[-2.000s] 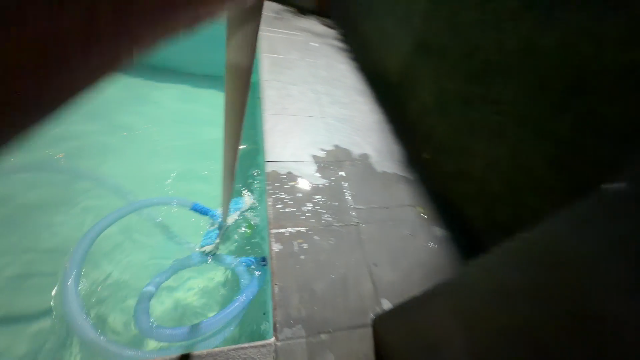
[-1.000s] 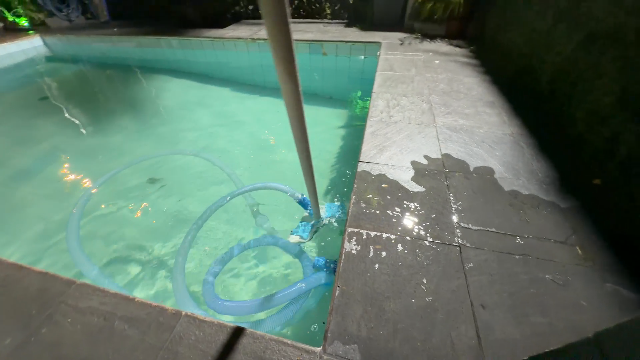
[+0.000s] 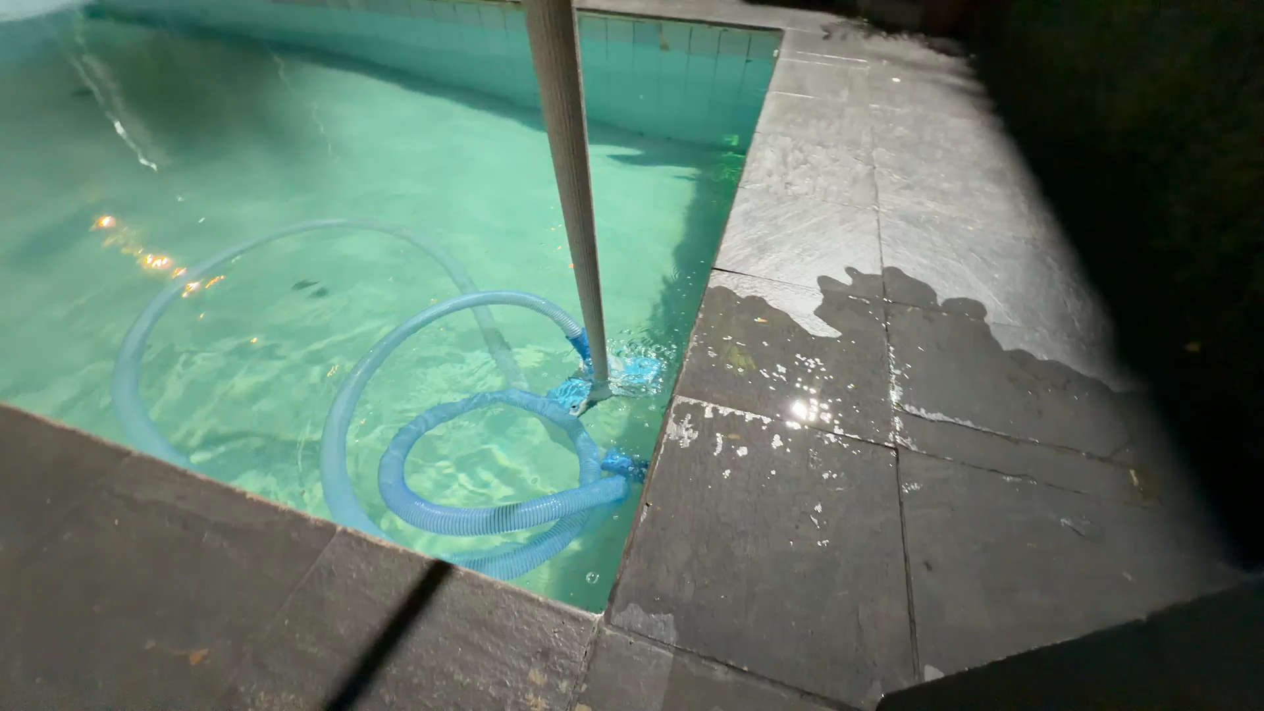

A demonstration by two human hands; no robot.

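Note:
Neither of my hands shows in the head view. A ribbed pole (image 3: 568,168) comes down from the top edge of the view, leaning slightly, and its lower end meets a blue pool vacuum head (image 3: 592,390) at the water surface near the pool's right wall. A light blue corrugated hose (image 3: 346,415) runs from the head and lies in loops in the water. A blue hose cuff (image 3: 624,466) sits against the right wall, beside the smallest loop. What holds the pole's upper end is out of view.
Stone paving (image 3: 780,513) borders the pool on the right, wet and dark in patches. Nearer stone coping (image 3: 247,553) crosses the lower left, with a narrow dark shadow on it. Pool water (image 3: 395,178) spreads to the tiled far wall (image 3: 681,79). Deep shadow covers the right side.
The dark, blurred shape across the upper left two seconds ago is gone from view. The view has shifted, and the pole's lower end remains at the vacuum head.

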